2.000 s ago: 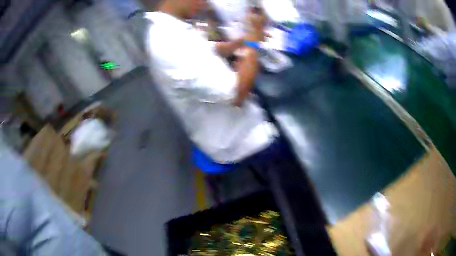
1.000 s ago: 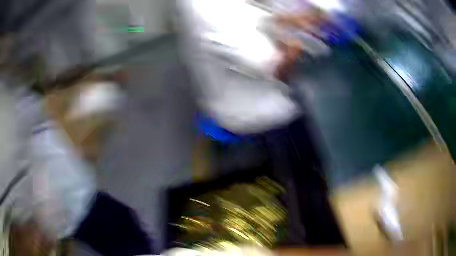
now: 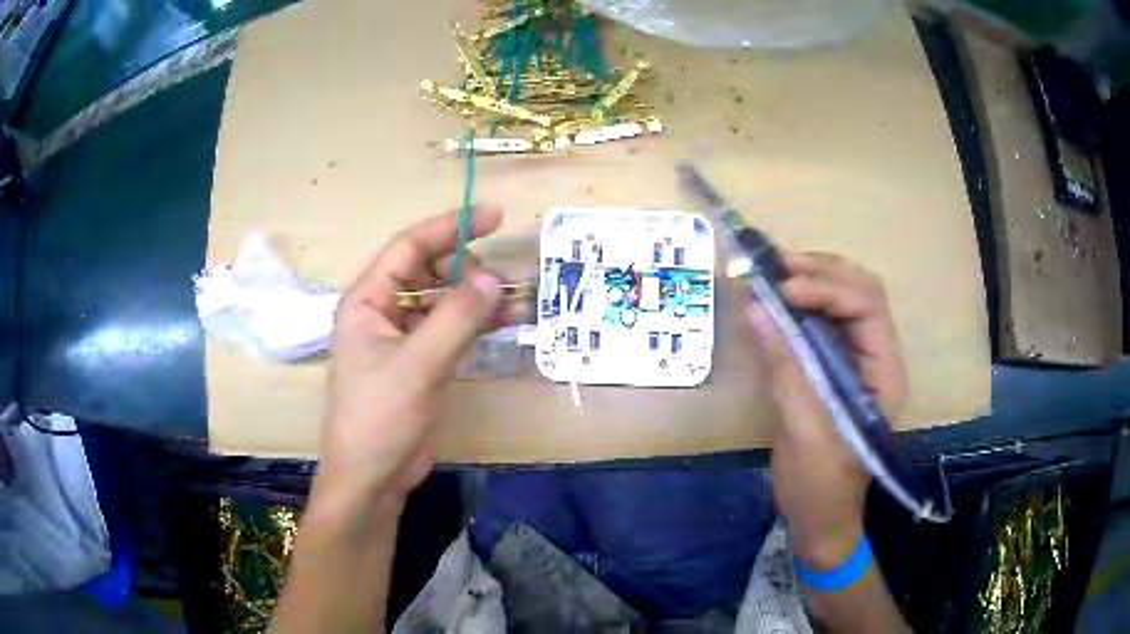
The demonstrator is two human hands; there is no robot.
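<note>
The white socket housing (image 3: pixel 626 368) lies open on the tan mat in front of me, with a green circuit board (image 3: pixel 675 295) and short wires inside. My left hand (image 3: pixel 403 328) is left of the housing and pinches a brass contact strip (image 3: pixel 421 297) with a green wire (image 3: pixel 467 204) standing up from it. My right hand (image 3: pixel 836 334) is right of the housing and holds the soldering iron (image 3: pixel 824 353), its tip pointing up and left, clear of the housing. A crinkled clear plastic bag (image 3: pixel 267 303) lies left, partly behind my left hand.
A pile of brass strips with green wires (image 3: pixel 533 99) lies at the mat's back. The translucent hood (image 3: pixel 744 19) hangs above it. A cardboard tray (image 3: pixel 1053 291) with a dark block (image 3: pixel 1059 136) is at right. Parts bins (image 3: pixel 254 539) sit below the bench edge.
The view has swung from a person in white, the aisle and a parts bin to the mat. Both my hands, the iron and the housing now show.
</note>
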